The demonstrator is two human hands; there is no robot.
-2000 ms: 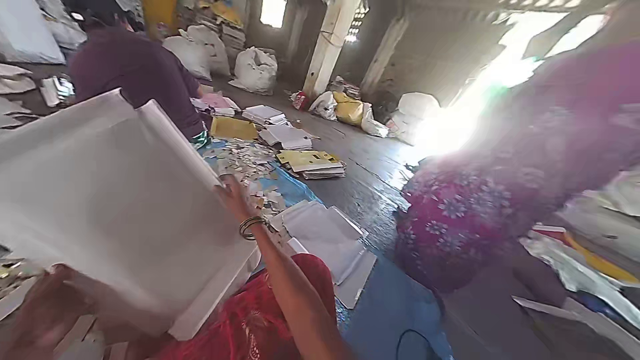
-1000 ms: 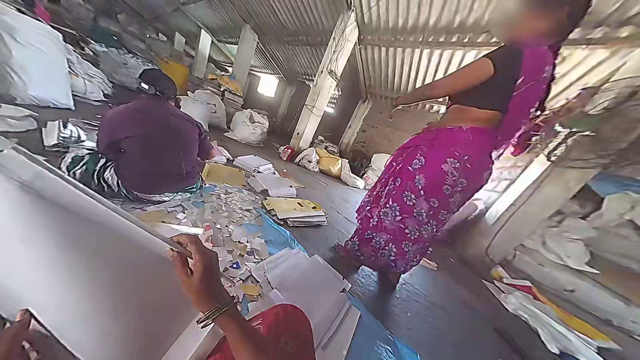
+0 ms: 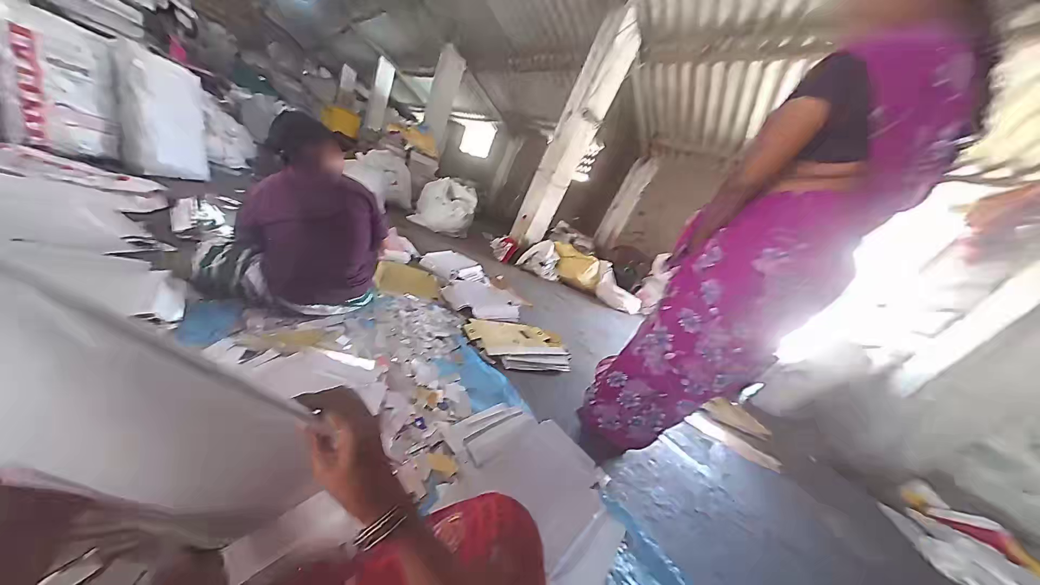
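A large white sheet of paper or card (image 3: 154,406) fills the lower left, tilted up in front of me. My right hand (image 3: 345,455), with bangles (image 3: 380,528) at the wrist, grips its right edge between thumb and fingers. My left hand (image 3: 138,540) is at the sheet's lower edge, dark and blurred, so its fingers cannot be made out. Right of my right hand, flat white sheets (image 3: 532,479) lie stacked by my red-clad knee (image 3: 487,532). Small paper scraps (image 3: 414,382) are scattered beyond my right hand.
A person in a purple top (image 3: 313,227) sits ahead with their back to me. Another person in a magenta sari (image 3: 699,301) stands at the right. Yellow and white paper stacks (image 3: 520,341) lie on the floor. White sacks (image 3: 445,207) and a post (image 3: 577,122) stand farther back.
The person in the sari has lowered the arm that was stretched out one second ago. The large sheet remains in my right hand. The view has shifted.
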